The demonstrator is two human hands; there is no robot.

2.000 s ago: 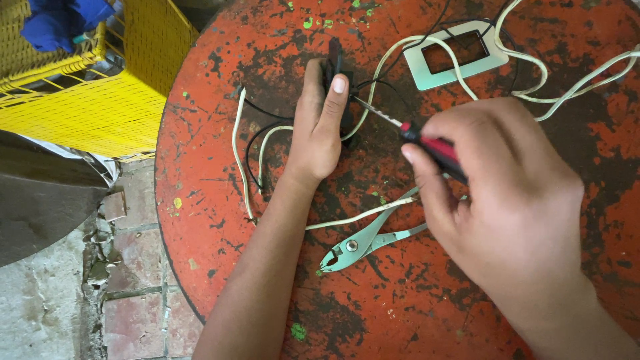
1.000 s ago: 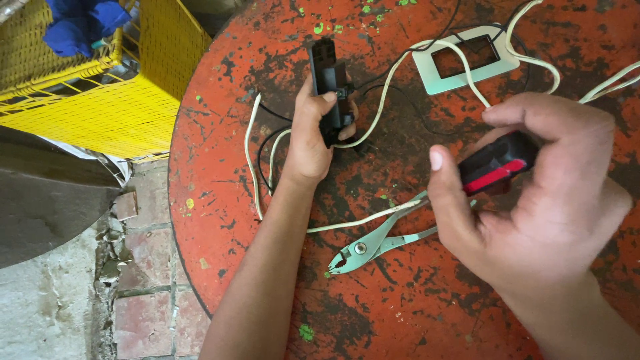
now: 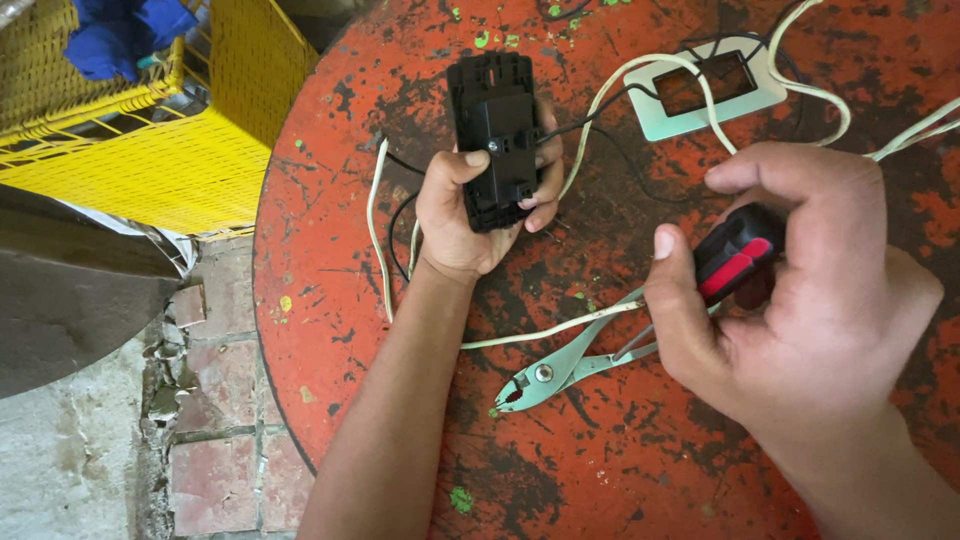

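My left hand (image 3: 480, 202) grips a black plastic electrical outlet module (image 3: 499, 142), its terminal side facing me, thumb on its left edge and fingers around the right. A black wire (image 3: 592, 116) runs from its right side. My right hand (image 3: 795, 292) holds a screwdriver (image 3: 739, 255) by its black and red handle; the shaft points down-left, over the handles of the slip-joint pliers (image 3: 544, 373) lying on the table. A white cable (image 3: 551, 332) passes above the pliers. A pale wall plate (image 3: 652, 120) with a rectangular opening lies beyond my right hand, under wires.
The round, worn red table (image 3: 525, 480) fills most of the view. More white cable (image 3: 832, 105) curls at the upper right, and another length (image 3: 375, 225) lies left of my left hand. Beyond the table's left edge stands a yellow woven basket (image 3: 150, 172) with blue cloth (image 3: 124, 34).
The screwdriver, whose tip was at the module two seconds ago, has moved away toward the lower right with my right hand. My left hand has turned the module, so its terminal side now shows.
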